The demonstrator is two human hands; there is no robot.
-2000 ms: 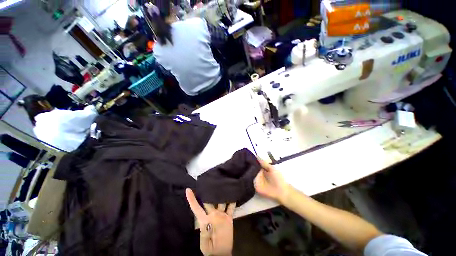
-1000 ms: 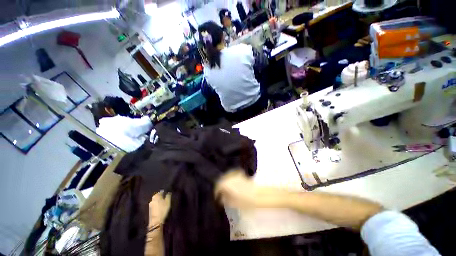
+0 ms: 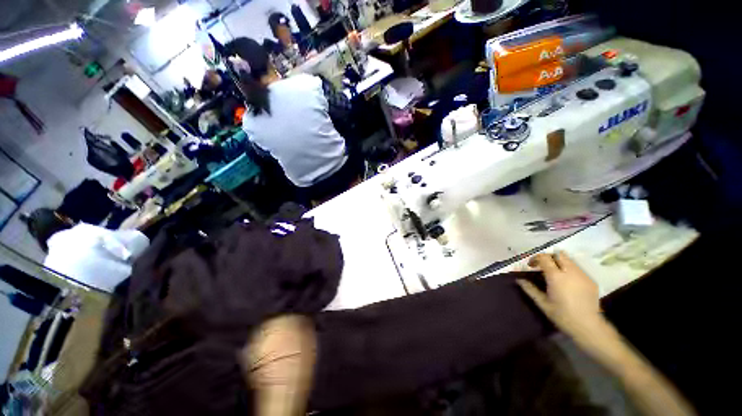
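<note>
A dark brown garment piece [image 3: 423, 333] lies stretched along the front of the white machine table, from the dark garment pile [image 3: 236, 268] on the left to my right hand. My right hand [image 3: 565, 294] holds its far right end, thumb and fingers at the cloth's edge. My left hand [image 3: 281, 353] is blurred over the cloth at the pile's front; its fingers cannot be made out. The cream-white sewing machine [image 3: 521, 154] stands behind the cloth. Its presser foot area [image 3: 425, 236] has no dark cloth under it.
Pink-red snips [image 3: 561, 223] lie on the machine bed, with a small white box [image 3: 635, 214] to their right. A white thread cone [image 3: 460, 123] and an orange-and-white box [image 3: 529, 67] are behind the arm. A person in a white top [image 3: 297, 130] sits beyond the table, another at far left.
The small folded piece held earlier is out of my hands. My right hand has moved from the pile to the right, and a long dark piece now stretches along the table's front.
</note>
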